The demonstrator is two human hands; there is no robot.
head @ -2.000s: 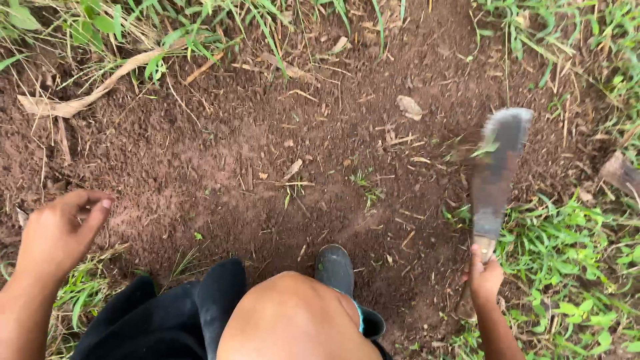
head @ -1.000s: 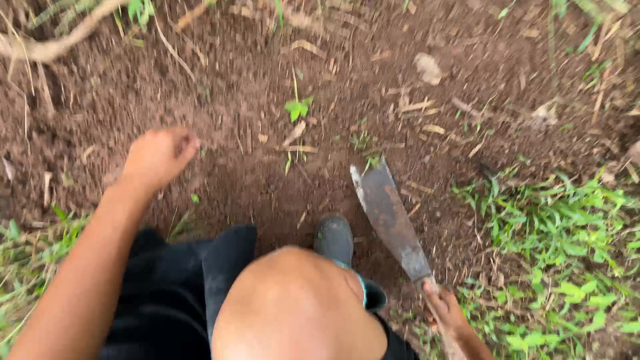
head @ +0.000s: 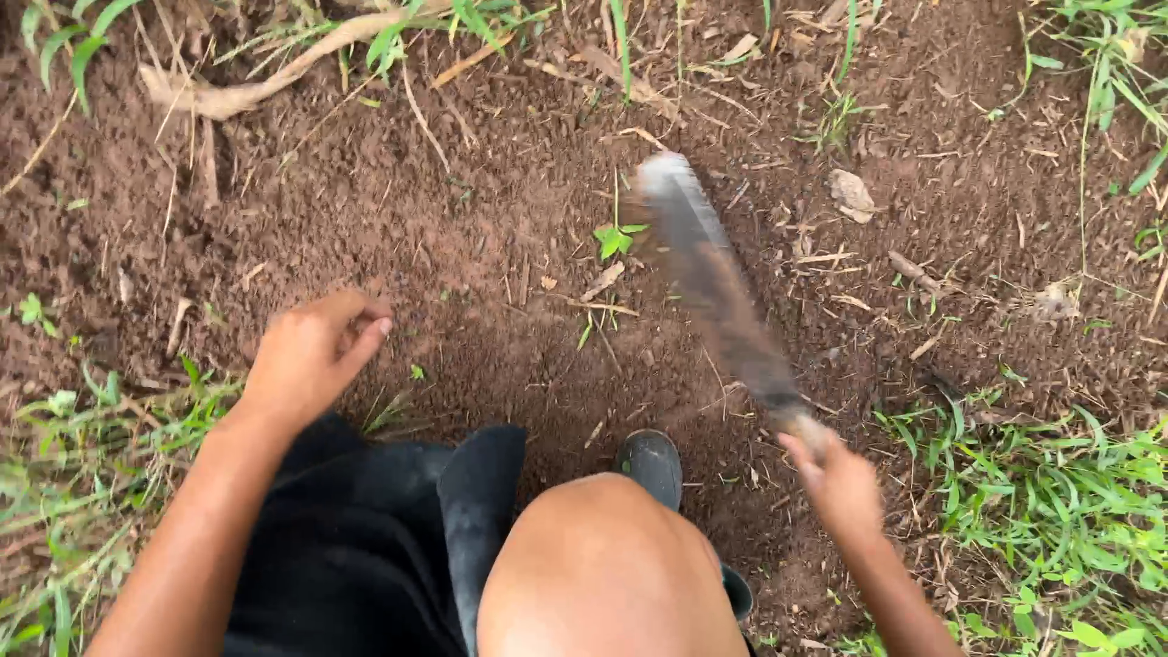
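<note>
My right hand (head: 835, 479) grips the short handle of a machete (head: 721, 292), right of my knee. Its wide, worn blade slants up and to the left, blurred, over brown soil, with the pale tip near a small green seedling (head: 614, 240). My left hand (head: 315, 356) hangs over the soil at the left, fingers loosely curled with nothing seen in them. Whether its fingertips meet the palm is hard to tell.
A dark rubber boot (head: 653, 465) stands on the soil beyond my bent knee (head: 607, 566). Grass grows at the lower right (head: 1049, 493) and lower left (head: 82, 465). A dry, bent branch (head: 219, 102) lies at the upper left, and a pale stone or chip (head: 851, 195) at the upper right.
The machete blade was upright at the right, then lower near the boot; now it slants up-left with its tip farther up by the seedling. My right hand still holds it.
</note>
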